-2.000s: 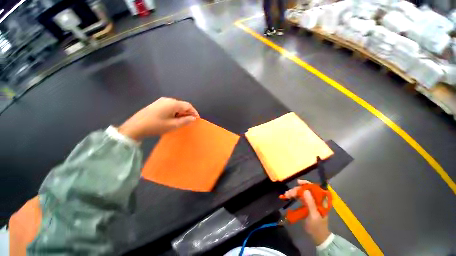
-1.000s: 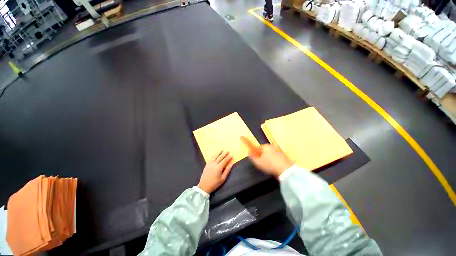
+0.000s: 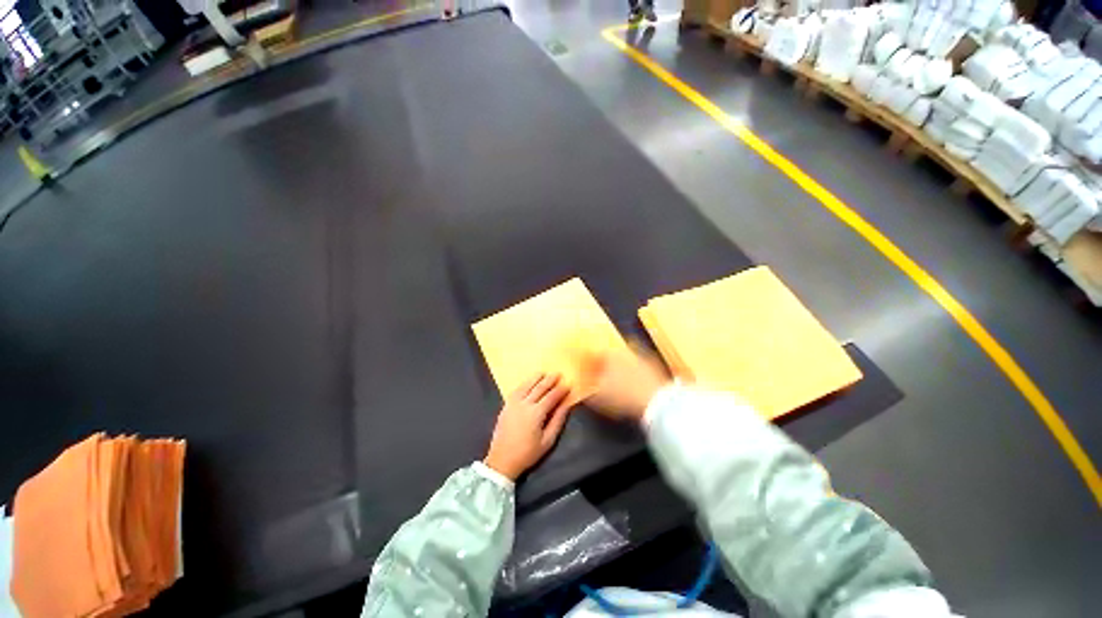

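A square cut panel (image 3: pixel 544 332), yellow under glare, lies flat on the black table. My left hand (image 3: pixel 529 420) rests palm down on its near corner, fingers extended, not gripping it. My right hand (image 3: pixel 619 384) is blurred over the panel's right near edge; its fingers and anything in them cannot be made out. No scissors are visible; a blue cord (image 3: pixel 699 579) shows near my body. The right-hand stack of cut pieces (image 3: pixel 755 338) lies beside my right hand, its near edge partly hidden by my sleeve. The left-hand stack (image 3: pixel 91 525), deeper orange with uneven layers, stands at the near left.
A wrinkled clear plastic film (image 3: pixel 562 543) lies at the near table edge. A pale sheet edge shows beside the left-hand stack. Pallets of white bundles (image 3: pixel 955 109) stand right, beyond a yellow floor line (image 3: pixel 834 205). A person's feet (image 3: pixel 642 15) show at the top.
The panel my left hand held raised two seconds ago is now down flat under that hand. My right hand moved left onto it, and the orange scissors seen earlier are out of sight.
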